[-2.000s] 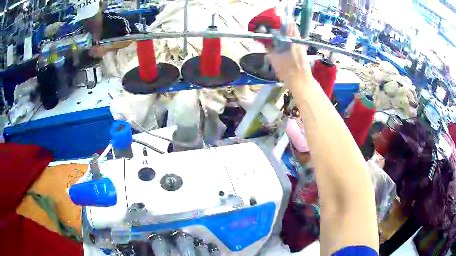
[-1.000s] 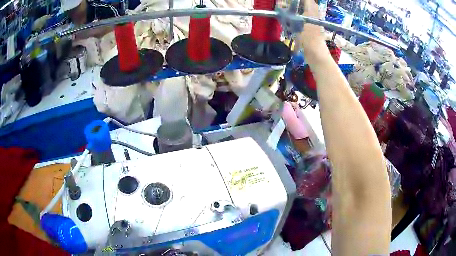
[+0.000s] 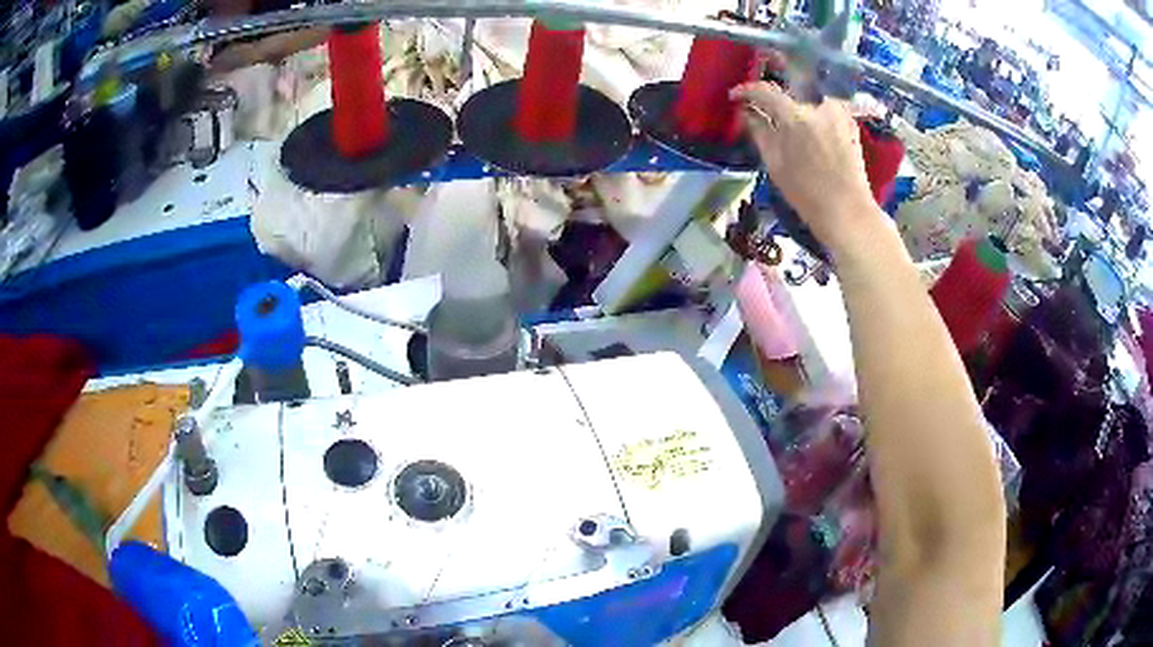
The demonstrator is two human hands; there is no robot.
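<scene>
A red thread cone stands on a black disc behind the machine. My right hand is at this cone's right side, fingers bent close to it. Whether the fingertips pinch a thread or touch the cone cannot be told. Two more red cones stand upright on discs to the left, the middle one and the left one. The grey rail of the thread stand runs above them. My left hand is not in view.
The white overlock machine fills the lower middle, with a blue cylinder on top. Red fabric lies at the left over an orange board. More red cones and dark red fabric are at the right.
Two seconds ago my right hand held a tilted red cone above the third disc. The cone now stands upright on that disc, and the hand has come down beside it. The view has shifted.
</scene>
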